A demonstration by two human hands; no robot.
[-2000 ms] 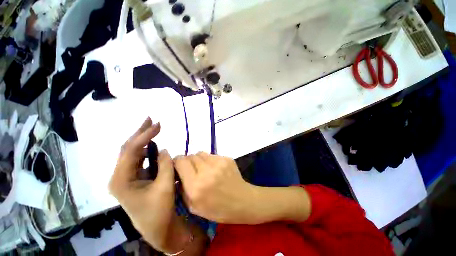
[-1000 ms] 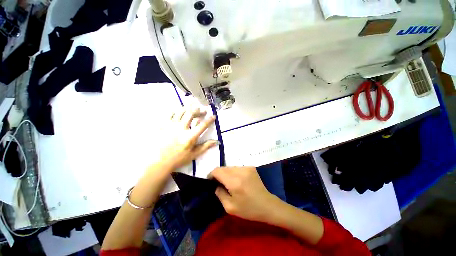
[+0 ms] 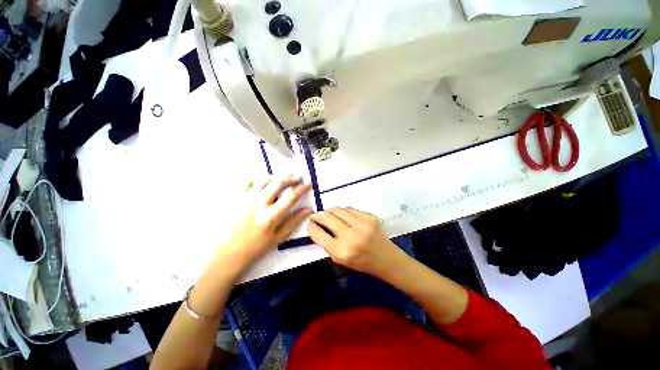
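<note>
A narrow dark strip (image 3: 313, 175) runs from the needle area of the cream-white sewing machine (image 3: 391, 87) down to the table's front edge. My right hand (image 3: 351, 237) pinches its lower end near the edge. My left hand (image 3: 269, 215) lies with fingers spread on the white table just left of the strip, below the presser foot (image 3: 297, 142). Another thin dark line (image 3: 266, 157) shows left of the needle, and a short dark piece (image 3: 295, 243) lies by the front edge below my left hand. What is under my left palm is hidden.
Red-handled scissors (image 3: 548, 142) lie on the right of the machine bed. Joined dark pieces (image 3: 108, 105) lie at the upper left. A pile of black pieces (image 3: 543, 230) sits below right, by a blue crate (image 3: 628, 217). White scraps and cord (image 3: 29, 238) are at the far left.
My right hand has moved up to the table edge beside the strip. The dark piece it held over my lap is no longer raised there. My left hand has stayed nearly in place.
</note>
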